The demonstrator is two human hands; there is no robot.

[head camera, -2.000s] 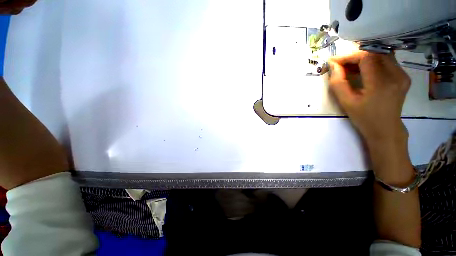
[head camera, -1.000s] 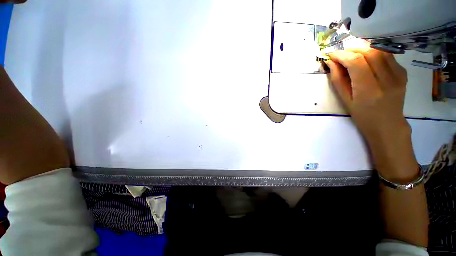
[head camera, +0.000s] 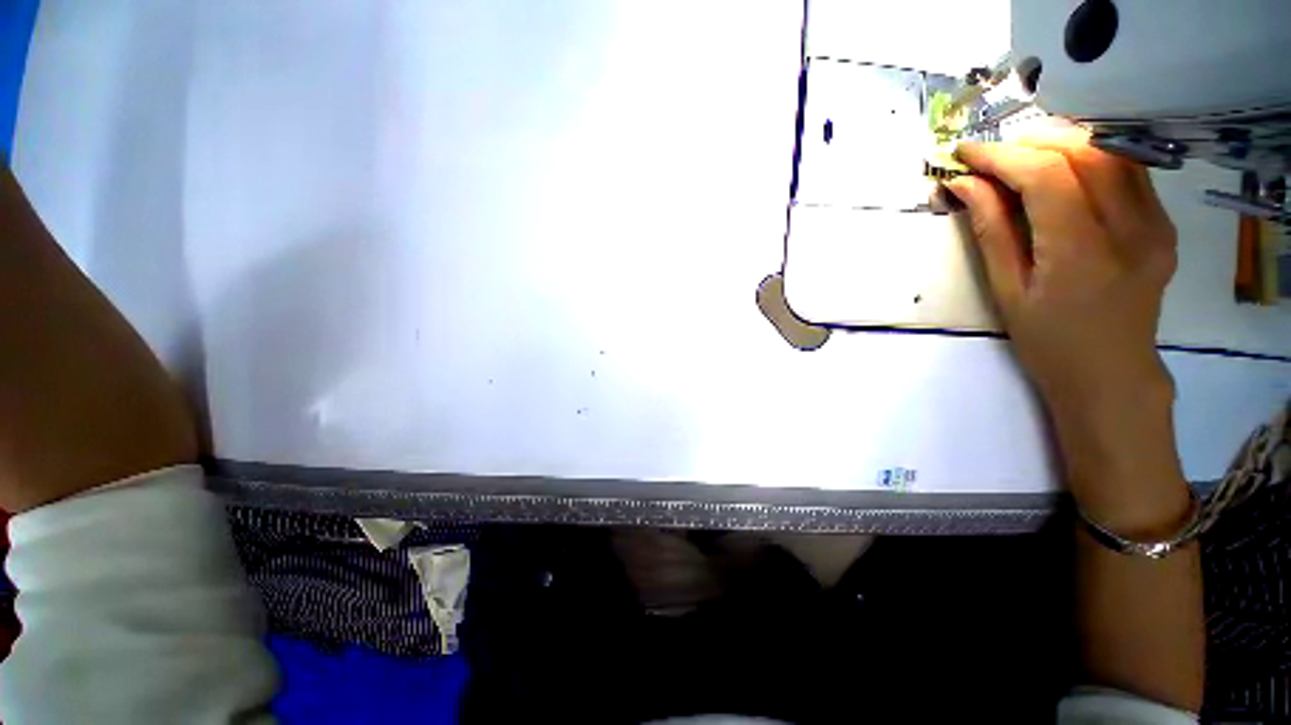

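The white sewing machine head (head camera: 1161, 64) stands at the top right. Below it, the presser foot area (head camera: 951, 135) shows small metal parts and a yellow-green bit. My right hand (head camera: 1076, 234) is bare, with thumb and index fingertips close together at a small part beside the presser foot. Whether the fingertips grip it or only touch it is hidden by blur and glare. My left hand is out of the picture; only the left forearm and white sleeve show at the left edge.
The white table (head camera: 496, 255) has a ruler-marked front edge (head camera: 637, 506). Striped fabric with cream pieces (head camera: 340, 581) lies below the edge at left, over a blue bin (head camera: 368, 687). More striped fabric (head camera: 1246, 623) is at the lower right. A brown oval piece (head camera: 790, 315) sits at the machine bed's corner.
The camera view has shifted, so the machine sits farther right. My right fingertips have moved from the right side of the presser foot onto the small part there. The left forearm has barely moved.
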